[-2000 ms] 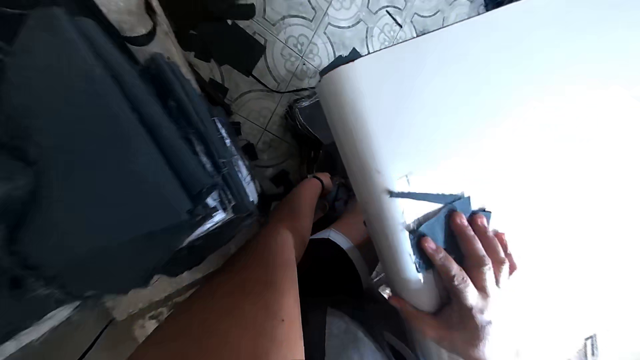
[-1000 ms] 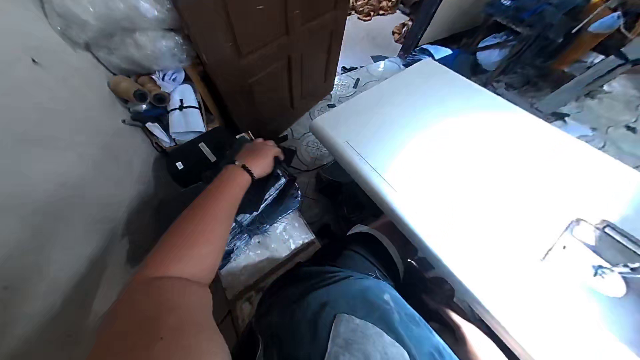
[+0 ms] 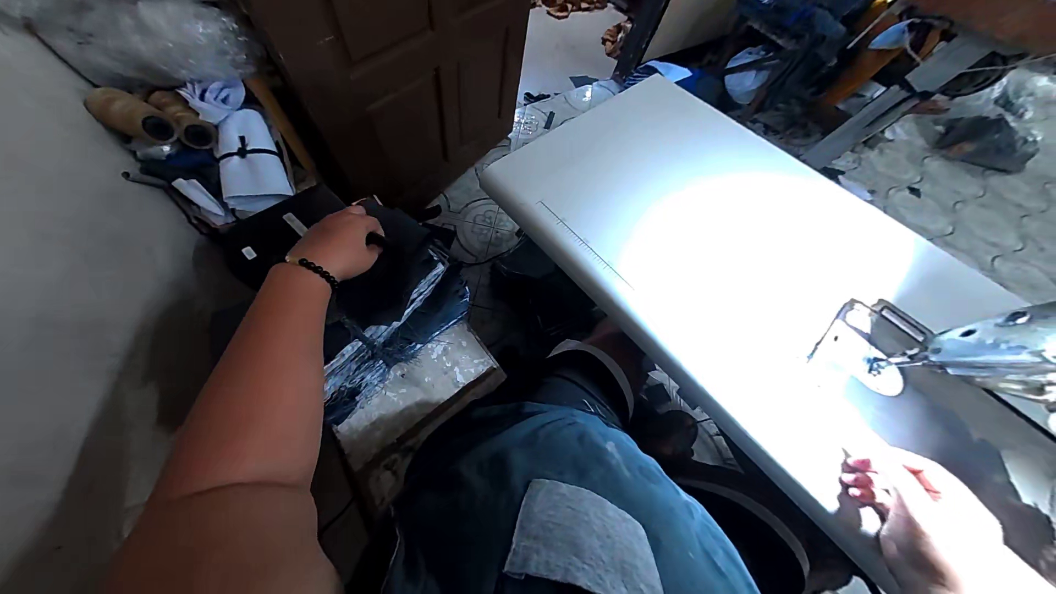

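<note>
My left hand [image 3: 342,243], with a black bead bracelet at its wrist, is on a stack of dark fabric pieces [image 3: 384,285] on a low worn stand [image 3: 417,384]. Its fingers are bent around something small and black that I cannot make out. My right hand [image 3: 916,503] is over the near edge of the white sewing table [image 3: 701,214], fingers curled; whether it holds anything is unclear in the glare. Just beyond it, the head of an industrial sewing machine [image 3: 998,346] reaches over the needle plate [image 3: 879,371]. A printed ruler scale runs along the table's left edge.
Cardboard thread cones [image 3: 132,115] and a tied white cloth roll [image 3: 247,161] lie by the wall at upper left. A brown panelled door [image 3: 404,91] stands behind the fabric stack. Clear plastic bags and a metal frame [image 3: 891,115] are at the upper right.
The view has swung widely. Two seconds ago my right hand was on blue-grey fabric pieces on the white table; those pieces are not in view now. My left hand stays at the dark stack since one second ago.
</note>
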